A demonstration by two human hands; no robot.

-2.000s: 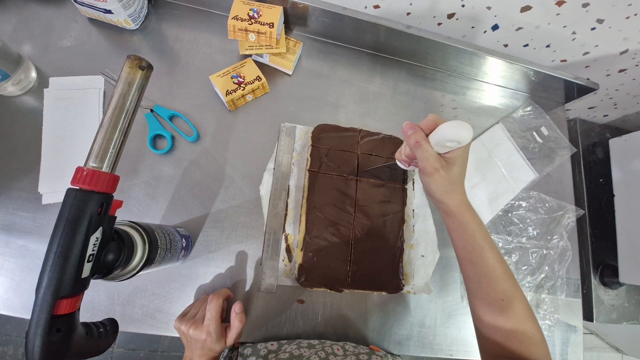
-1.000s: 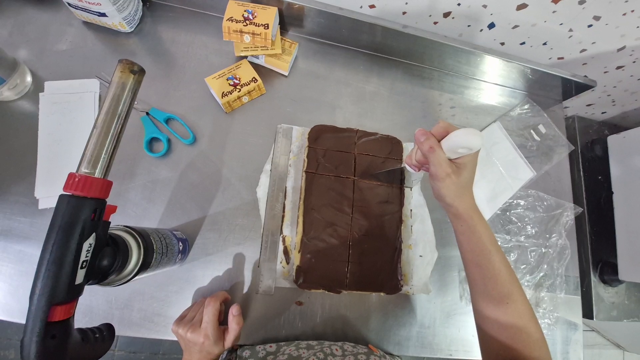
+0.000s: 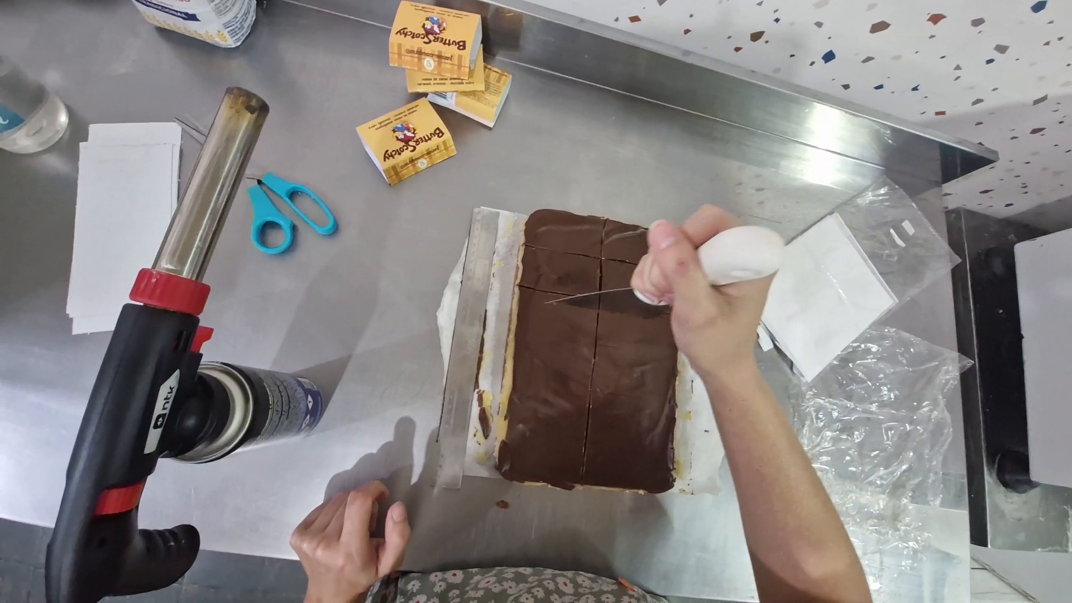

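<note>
My right hand (image 3: 699, 289) grips the white handle of a knife (image 3: 741, 255); its thin blade points left over the upper half of a chocolate-coated slab (image 3: 548, 377). One long cut runs down the slab's middle, and shorter crosswise cuts mark its upper part. Whether the blade tip touches the chocolate I cannot tell. White paper (image 3: 699, 435) lies beneath the slab, and a metal ruler (image 3: 466, 360) lies along its left side. My left hand (image 3: 347, 536) rests near the table's front edge, fingers curled, with nothing seen in it.
A blowtorch (image 3: 113, 402) on a gas can stands at the left. Behind it lie blue-handled scissors (image 3: 270, 222) and white paper sheets (image 3: 117, 226). Yellow butterscotch boxes (image 3: 408, 141) sit at the back. Clear plastic bags (image 3: 879, 419) and white sheets (image 3: 829, 293) lie at the right.
My right hand has moved left with the knife, bringing the blade from the slab's right part to across the long middle cut. My left hand stays near the front edge.
</note>
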